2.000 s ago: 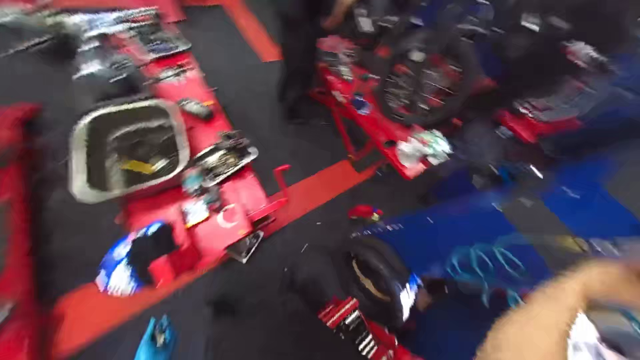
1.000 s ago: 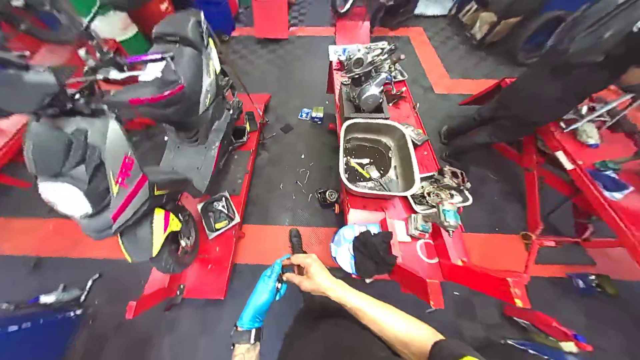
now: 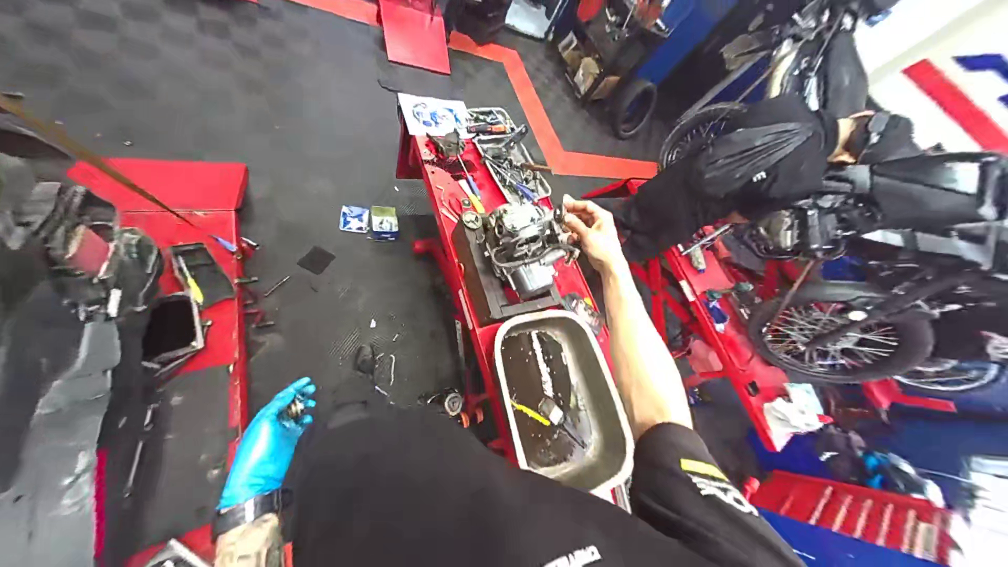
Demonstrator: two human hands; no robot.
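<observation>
My left hand (image 3: 279, 417), in a blue glove, is over the dark floor at the lower left, its fingers curled around a small dark object I cannot make out. My bare right hand (image 3: 589, 228) reaches to the right side of a metal engine (image 3: 524, 244) on a red lift bench (image 3: 482, 358). Its fingertips are at the engine's edge; whether they grip a part cannot be told. Nearer to me, a metal basin (image 3: 504, 386) holds dark liquid, a brush (image 3: 553, 411) and a yellow-handled tool (image 3: 531, 413).
Beyond the engine a metal tray (image 3: 543, 185) holds tools, beside a printed sheet (image 3: 433, 115). A person (image 3: 756, 161) in dark clothes bends over a motorcycle at the right. Small boxes (image 3: 383, 223) lie on the floor. A red lift (image 3: 185, 185) with parts stands left.
My hands were together one second ago; now they are apart, the right one stretched out to the engine. The view has turned and moved a lot.
</observation>
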